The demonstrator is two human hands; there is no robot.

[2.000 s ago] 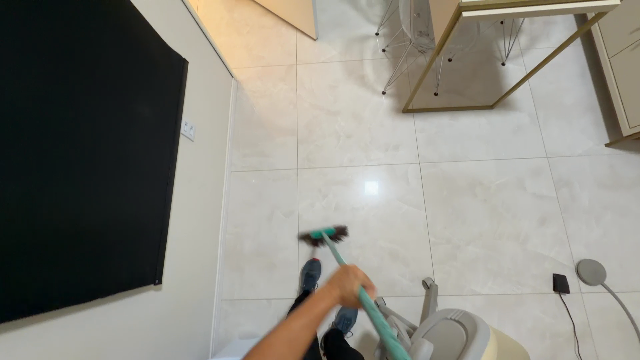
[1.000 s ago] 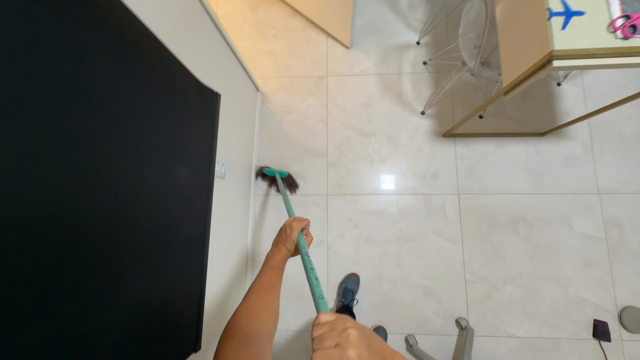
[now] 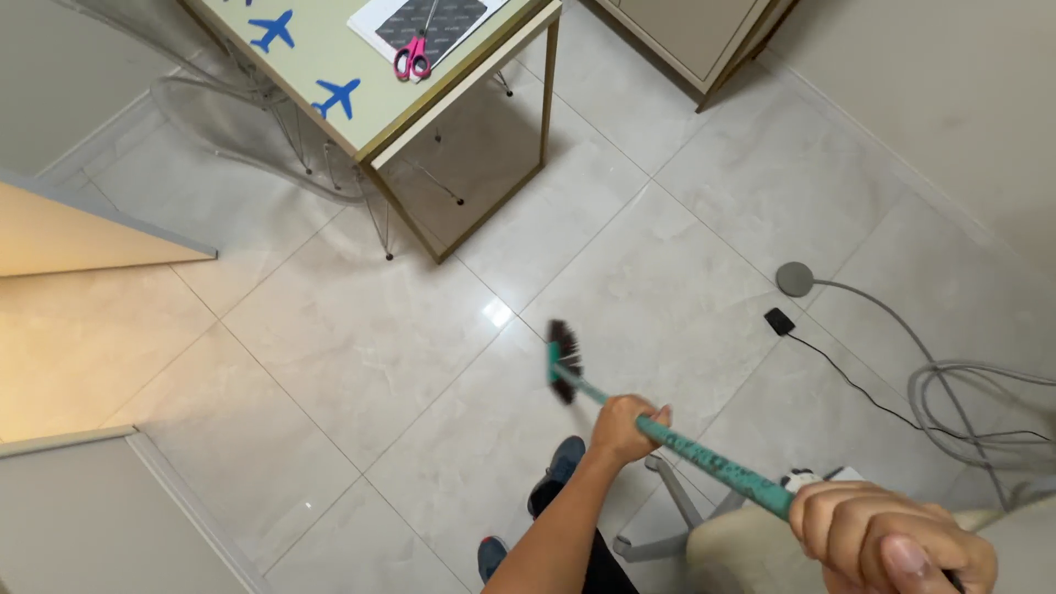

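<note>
A broom's green handle (image 3: 718, 469) runs diagonally from the lower right toward the middle of the head view. My left hand (image 3: 627, 429) is closed around its lower part. Closer to the camera, my right hand (image 3: 895, 532) grips the upper end, covering part of it. The broom head (image 3: 563, 361), green with dark bristles, is at the floor beyond my left hand and looks blurred. Pale floor tiles (image 3: 412, 371) lie around it.
A table (image 3: 375, 99) with pink scissors (image 3: 412, 59) and blue airplane cutouts (image 3: 337, 97) stands ahead. Transparent chairs are beside it. At right lie a black adapter (image 3: 779, 322), cables (image 3: 932, 363) and a round grey disc (image 3: 794, 280). A chair base (image 3: 676, 495) is near my shoes (image 3: 563, 462).
The view has turned strongly to the right. The broom head has moved from beside the wall to the open floor. Both hands still hold the handle, as one second ago.
</note>
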